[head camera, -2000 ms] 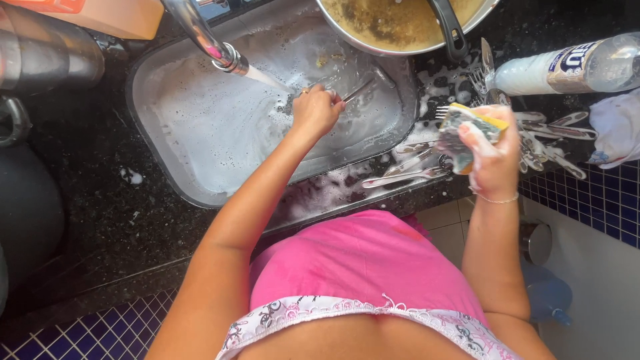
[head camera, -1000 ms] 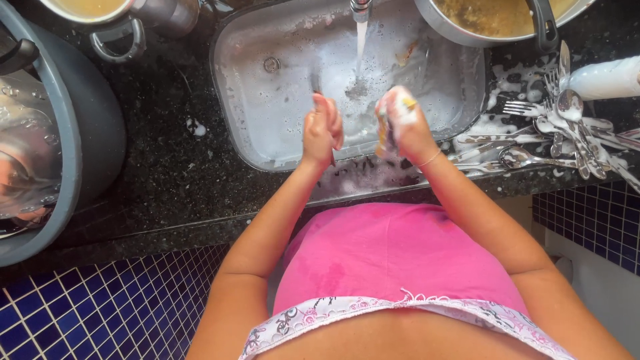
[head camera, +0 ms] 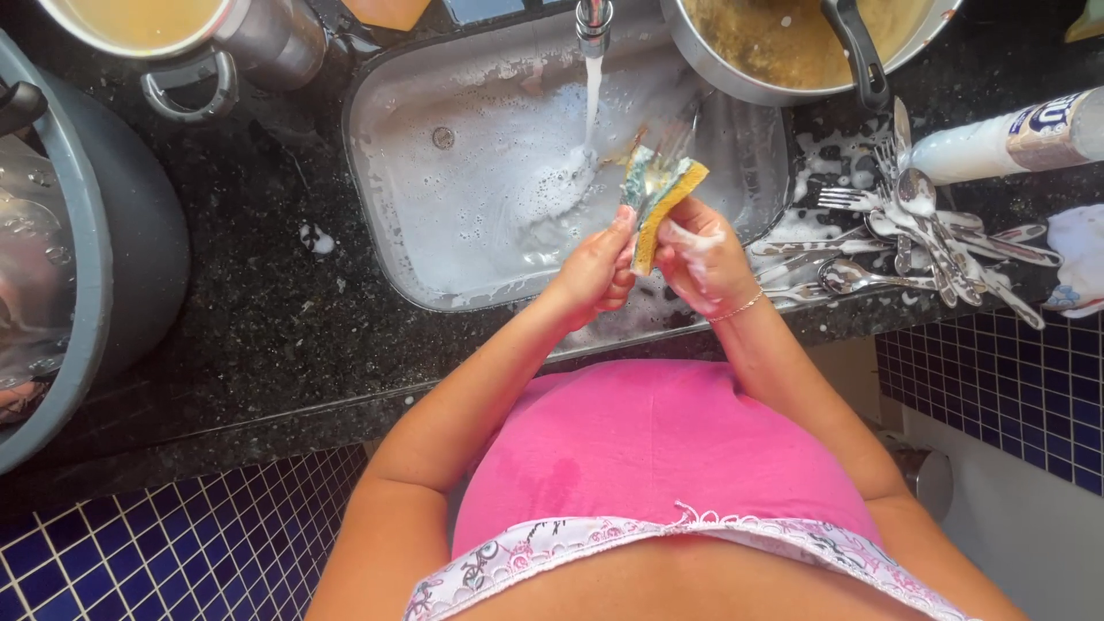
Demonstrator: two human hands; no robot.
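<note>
My right hand (head camera: 703,259), streaked with foam, grips a yellow and green sponge (head camera: 668,207) folded around a metal utensil above the near right part of the steel sink (head camera: 448,233). My left hand (head camera: 597,272) is closed beside it, apparently on the utensil's handle, which the fingers hide. The utensil's far end (head camera: 677,138) is blurred, so its kind is unclear. Water runs from the faucet (head camera: 594,30) into the soapy basin. Right of the sink, a pile of soapy forks, spoons and other cutlery (head camera: 927,220) lies on the counter.
A large grey tub (head camera: 129,224) stands at the left, near a pot with a metal handle (head camera: 190,86). A pot of cloudy liquid (head camera: 733,60) sits at the sink's far right edge. A plastic bottle (head camera: 992,142) and a cloth (head camera: 1078,259) are at the right.
Two seconds ago the sponge hand was over the cutlery at the right; now both hands are together over the sink. One second ago the hands were apart.
</note>
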